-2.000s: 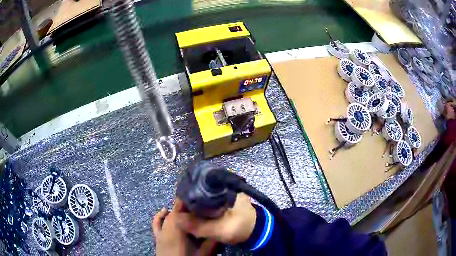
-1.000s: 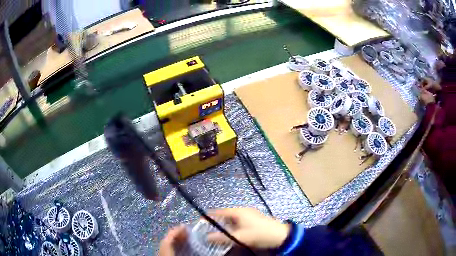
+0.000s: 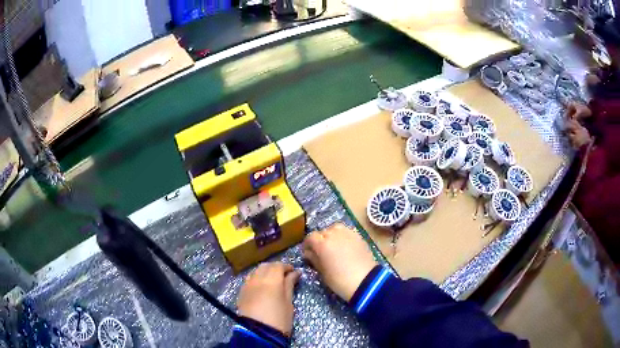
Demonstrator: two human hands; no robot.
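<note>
My right hand (image 3: 338, 259) is just right of the yellow screw feeder (image 3: 255, 200), fingers curled down at the bubble wrap. My left hand (image 3: 266, 297) is in front of the feeder, fingers bent towards my right hand. Whether either hand holds something small is hidden. A white slotted housing (image 3: 389, 206) lies on the near left part of the cardboard sheet (image 3: 347, 160), beside the pile. The black electric screwdriver (image 3: 139, 264) hangs tilted at the left, blurred, with its cable crossing down towards my left wrist. The feeder's silver outlet block (image 3: 258, 206) faces me.
Several white housings with short wires are piled on the cardboard. More housings (image 3: 112, 333) lie at the lower left beside dark parts. A green conveyor (image 3: 306, 81) runs behind the feeder. Another person's hands (image 3: 578, 124) and dark red sleeve are at the right edge.
My hands have parted; the housing they held a second ago is out of them, and one more housing lies at the pile's left. The screwdriver hangs further left. The view has shifted.
</note>
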